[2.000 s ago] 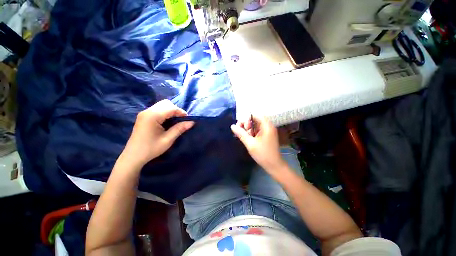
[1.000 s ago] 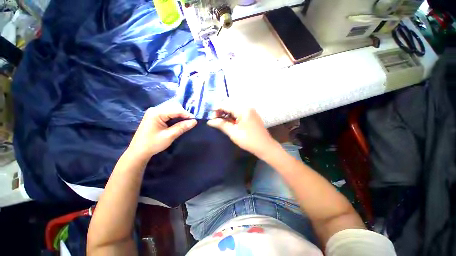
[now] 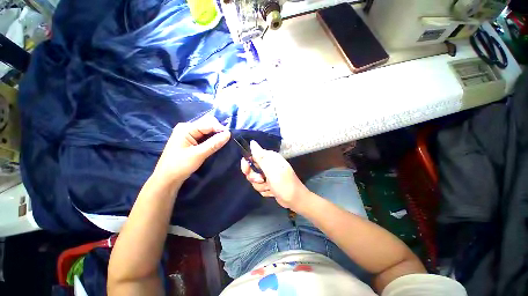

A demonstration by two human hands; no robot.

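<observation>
The shiny navy garment (image 3: 133,87) is heaped left of the needle and hangs over the table's front edge onto the lap. My left hand (image 3: 197,144) pinches the garment's edge between thumb and fingertips; a thread there is too fine to make out. My right hand (image 3: 272,176) is closed around small dark thread snips (image 3: 250,157), whose blades point up and left, close to my left fingertips. A white panel (image 3: 104,221) shows along the garment's lower left edge.
The sewing machine's needle area (image 3: 250,46) is above the work, with a yellow-green tag (image 3: 202,10) beside it. A smartphone (image 3: 352,37) lies on the machine bed. Black scissor loops (image 3: 488,47) are at the right end. A red basket (image 3: 87,251) stands lower left; dark clothing (image 3: 475,173) hangs right.
My right hand first came in beside my left at the edge, then moved down, and the snips now point at my left fingertips. My left hand keeps its pinch.
</observation>
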